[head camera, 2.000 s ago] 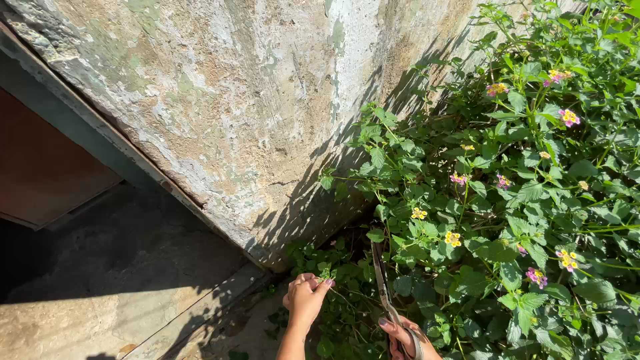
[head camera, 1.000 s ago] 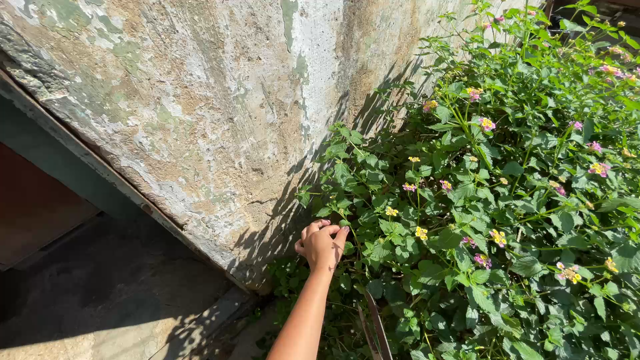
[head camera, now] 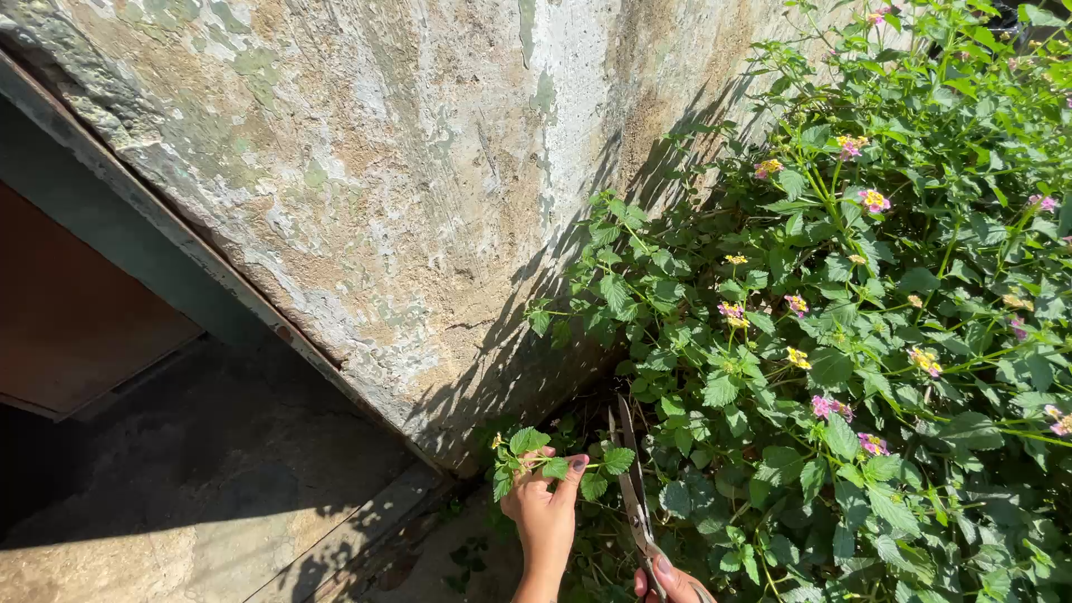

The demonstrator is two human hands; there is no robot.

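My left hand, low in the middle of the view, pinches a leafy lantana stem between thumb and fingers. To its right, my right hand grips the handles of metal scissors, partly cut off by the bottom edge. The blades point up and stand slightly apart, close beside the leaves of the held stem. A large lantana bush with pink and yellow flowers fills the right side. Whether the held stem is still joined to the bush cannot be told.
A weathered wall with peeling paint rises behind the hands. At the left, a doorway frame runs slantwise beside a reddish-brown panel. The concrete floor lies partly in shadow.
One second ago my left hand reached bare-palmed into foliage by the wall; now it is lower with a leafy stem in its fingers. My right hand and most of the scissors have come back into view.
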